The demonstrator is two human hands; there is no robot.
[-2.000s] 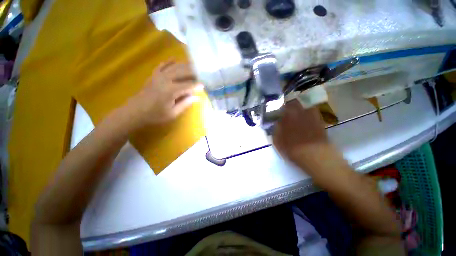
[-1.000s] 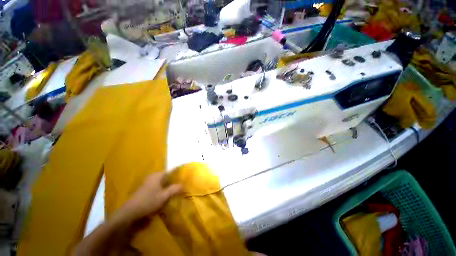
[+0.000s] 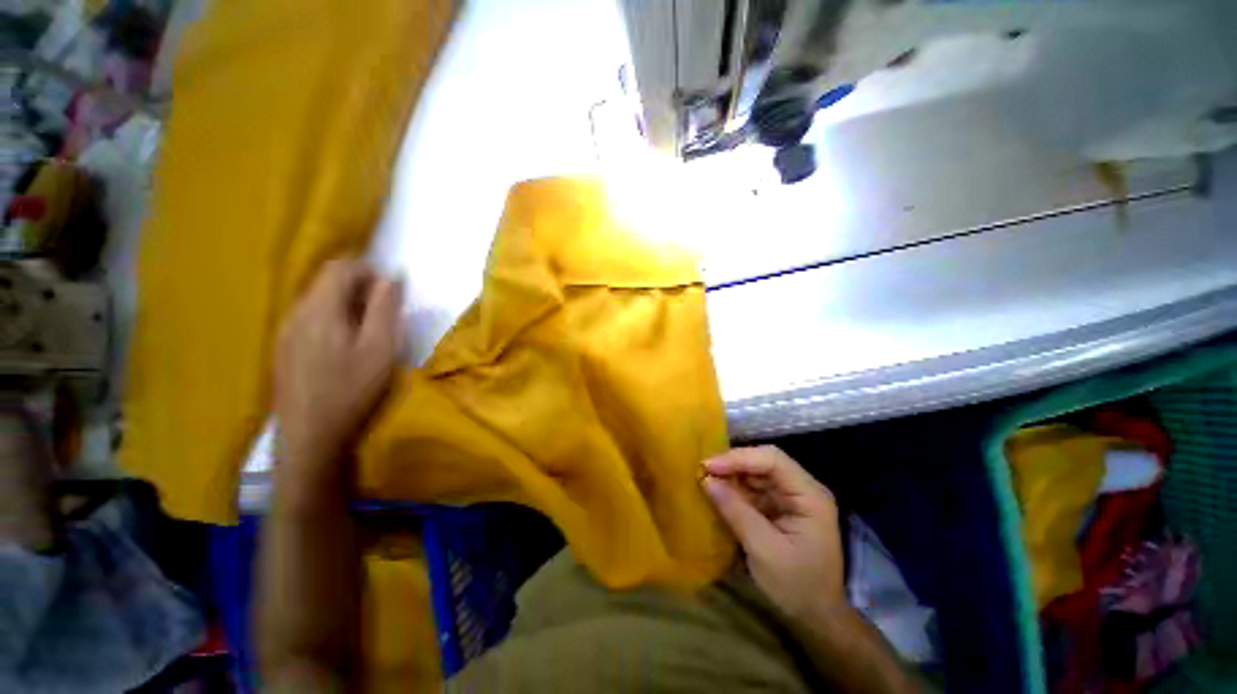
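Observation:
A mustard-yellow garment piece lies partly on the white table before the machine and hangs over its front edge. A seam line crosses it, with small gathers below. My right hand pinches its right edge below the table edge. My left hand, blurred, has curled fingers between this piece and the long yellow cut panels at left; whether it grips cloth is unclear. The machine's needle area is above the piece, in bright glare; the piece's top reaches into the glare, so contact with the presser foot is hidden.
A green basket at lower right holds yellow, red and pink scraps and a white item. A blue crate with yellow pieces is below the table at left. The ribbed table edge curves across the right. Cluttered items fill the far left.
The view has swung down and closer to the machine. The garment piece now hangs over the table's front edge. My right hand has come into view, pinching it; my left hand has shifted towards the panels.

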